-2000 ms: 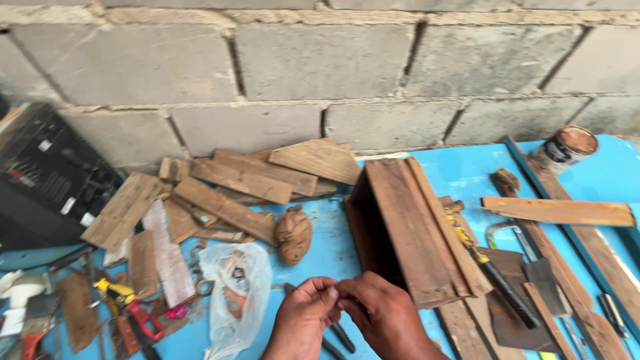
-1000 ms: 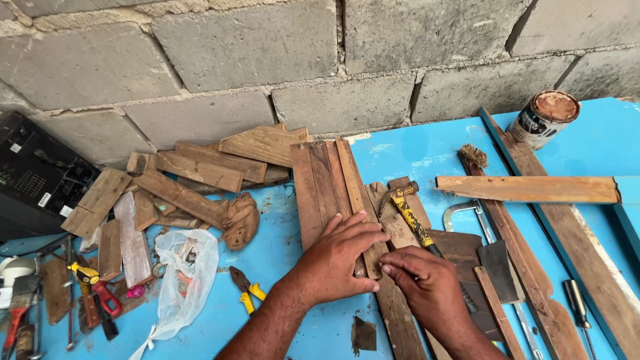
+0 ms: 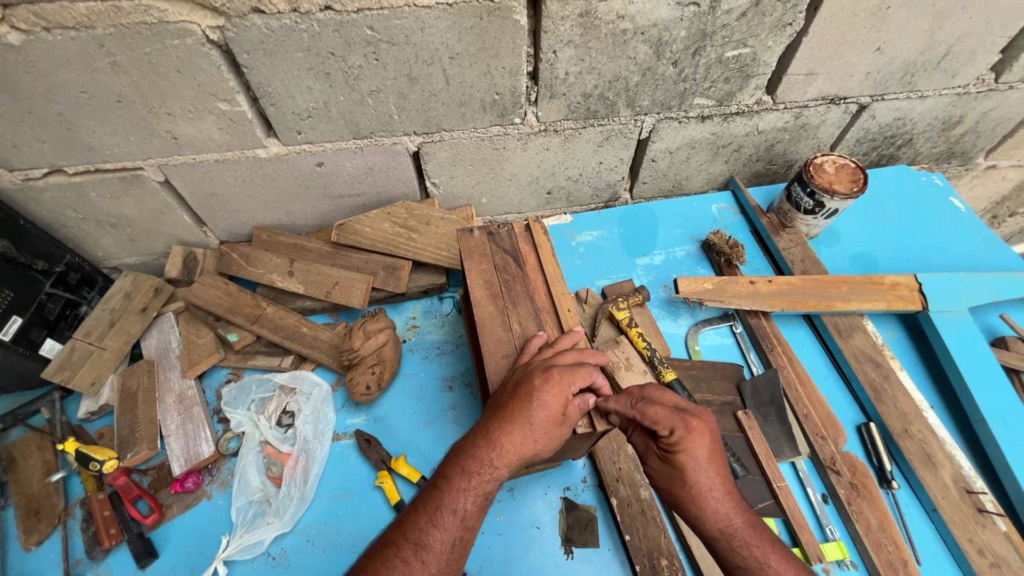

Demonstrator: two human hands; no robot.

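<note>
A wooden box of joined boards point(image 3: 500, 296) lies on the blue table. My left hand point(image 3: 552, 392) presses on its near right end, over a narrow wooden strip point(image 3: 554, 268) along its edge. Beside it, my right hand point(image 3: 660, 440) has thumb and forefinger pinched at the strip's near end; whether something small is between them cannot be told. A claw hammer with a yellow and black handle point(image 3: 640, 336) rests on scrap wood just right of the box. Pliers with yellow and black handles point(image 3: 388, 468) lie left of my left forearm.
Wood offcuts point(image 3: 292, 272), a clay-like lump point(image 3: 372, 356) and a clear plastic bag point(image 3: 280, 464) lie at left. To the right are a paint can point(image 3: 820, 192), long boards point(image 3: 904, 384), a hacksaw frame point(image 3: 744, 344), a screwdriver point(image 3: 880, 460) and a blue-painted wooden frame point(image 3: 972, 384). A block wall stands behind.
Two seconds ago my hands were together in front of the box. The box has since turned and both hands have come onto its right edge. The view has shifted.
</note>
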